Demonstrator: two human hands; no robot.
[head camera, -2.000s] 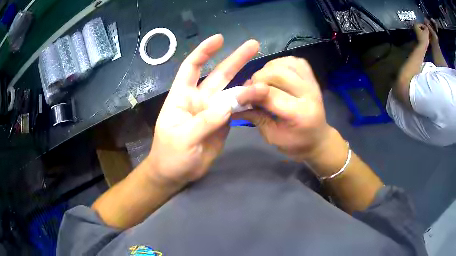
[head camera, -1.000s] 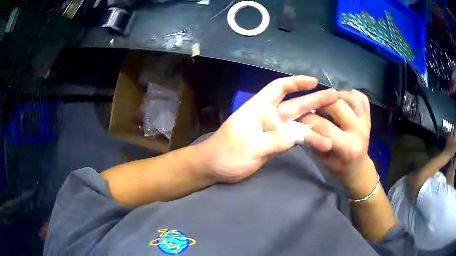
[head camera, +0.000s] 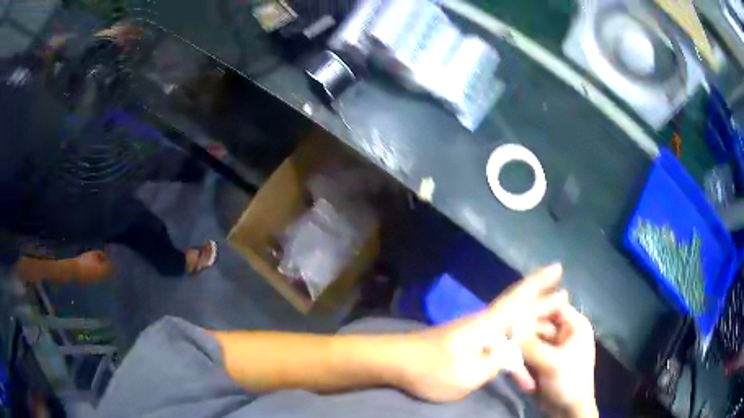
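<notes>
My left hand (head camera: 461, 355) is bare, palm up, at the lower middle, with its fingers spread towards the right. A white finger wrap (head camera: 511, 356) is around one of its fingers. My right hand (head camera: 567, 353) closes over that wrapped finger from the right; its fingers overlap the left hand and hide part of the wrap. Both hands are blurred and held in front of the bench edge. The white tape roll (head camera: 516, 177) lies flat on the dark green bench (head camera: 445, 159).
Blue tray (head camera: 665, 184) with green boards at right. Silvery wrapped bundles (head camera: 440, 61) and solder spool (head camera: 330, 72) on the bench. Pale disc (head camera: 632, 49) behind the pale strip. Cardboard box (head camera: 269, 269) with clear bags below the bench. Another person's forearm (head camera: 65, 267) and foot at left.
The view has swung to the left, bringing the bundles, box and another person into view. My hands stay together around the wrapped finger and now sit lower in the picture.
</notes>
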